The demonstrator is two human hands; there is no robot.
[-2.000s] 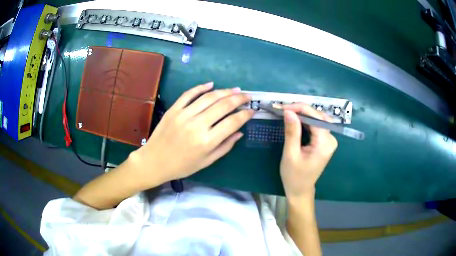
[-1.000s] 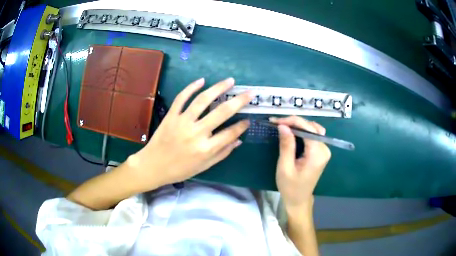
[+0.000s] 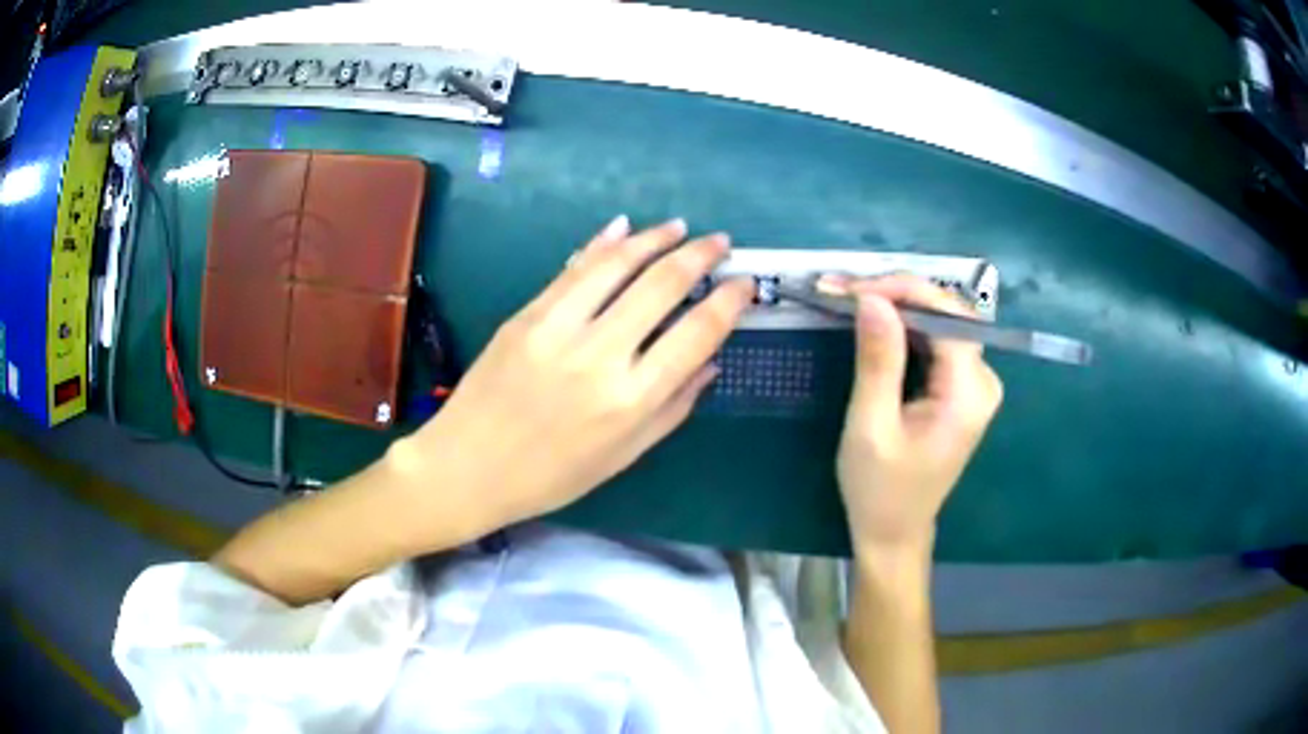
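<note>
A grey metal carrier bar [image 3: 846,264] lies on the green mat with small components in its nests. My right hand [image 3: 918,387] holds grey metal tweezers [image 3: 1004,337] pen-like; their tips are at a component [image 3: 768,288] near the middle of the bar. My left hand [image 3: 574,366] is spread flat over the bar's left part and hides it; its fingertips lie on the bar, and whether they grip it is hidden. A sheet of tiny dark dots [image 3: 763,373] lies just below the bar, between the hands.
A reddish-brown test plate [image 3: 344,337] with a grey cable lies at the left. A blue and yellow bench tester [image 3: 72,244] and a red clip lead [image 3: 178,394] are at the far left. Another carrier bar [image 3: 323,96] lies above the plate by the pale rail [image 3: 674,46].
The tweezers have moved from the dot sheet up to a nest in the bar. My right hand has shifted right and up. The whole view has shifted slightly.
</note>
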